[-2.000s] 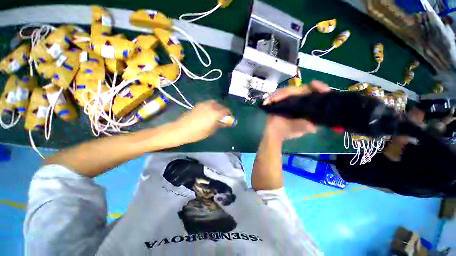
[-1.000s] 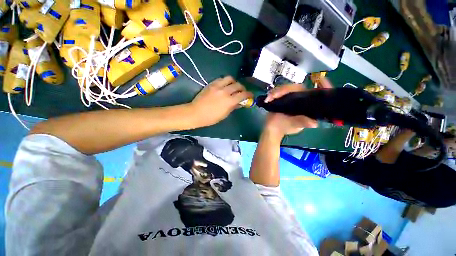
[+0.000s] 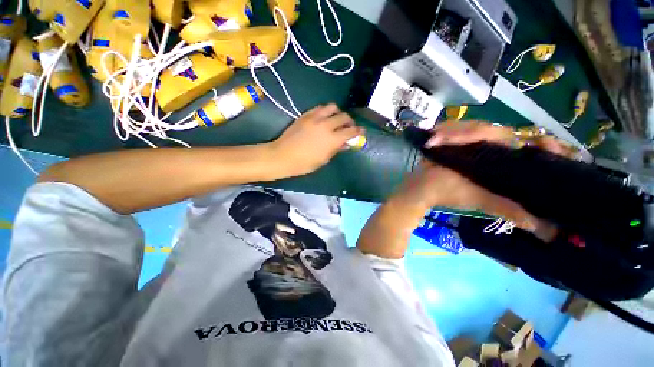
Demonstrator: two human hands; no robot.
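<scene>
My left hand (image 3: 315,140) is closed around a small yellow unit (image 3: 356,142); only its end shows from the fist, just above the green bench. My right hand (image 3: 459,175), partly blurred, holds a long black electric screwdriver (image 3: 531,179) whose tip points left at the pick-up plate (image 3: 405,100) of the screw feeder (image 3: 459,61). The tip is near the plate's lower edge; I cannot tell whether it touches. The tip is apart from the unit in my left hand.
A heap of yellow units (image 3: 193,75) with tangled white cords (image 3: 129,86) lies at the left. Single yellow units (image 3: 552,73) lie on the belt beyond the feeder. A co-worker's dark clothing (image 3: 495,247) shows at the right. Cardboard boxes (image 3: 502,344) stand on the blue floor.
The screwdriver tip has moved from the unit in my left hand, right and slightly up to the feeder plate. The tool's back end has come closer. My left hand has stayed nearly still.
</scene>
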